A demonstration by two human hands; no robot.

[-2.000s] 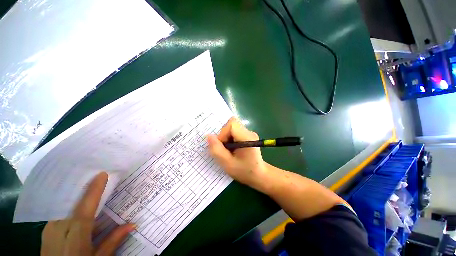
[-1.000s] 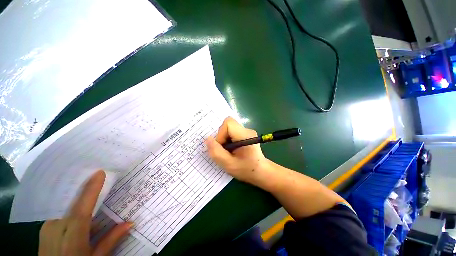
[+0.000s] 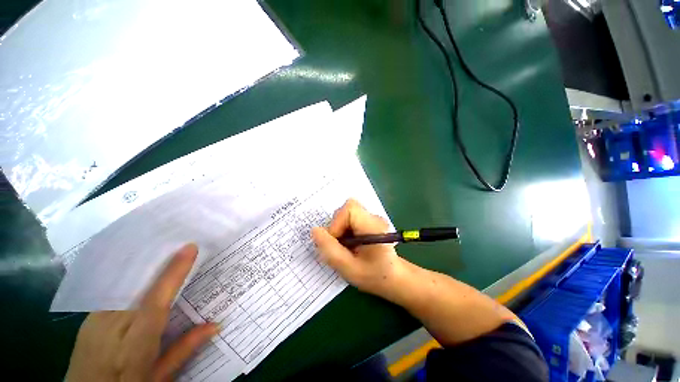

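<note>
White record forms [image 3: 261, 298] with a printed grid and handwriting lie at a slant on the green bench mat. An upper sheet is folded back to the left over them. My right hand [image 3: 361, 250] holds a black pen [image 3: 417, 235] with a yellow band, and its side rests on the form; the tip is hidden by the fingers. My left hand [image 3: 145, 328], cut off by the bottom edge, lies on the folded sheet and the form with its fingers apart, holding nothing between them.
A glossy clear document sleeve [image 3: 149, 82] with white sheets lies at the upper left. A black cord [image 3: 514, 123] loops on the mat [image 3: 395, 97] at the upper right. Blue bins [image 3: 578, 298] holding clear bags stand beyond the yellow-lined bench edge at the right.
The view has shifted, so the sleeve and cord appear farther right and lower. The pen points more level. More of a sheet corner shows at the top of the forms.
</note>
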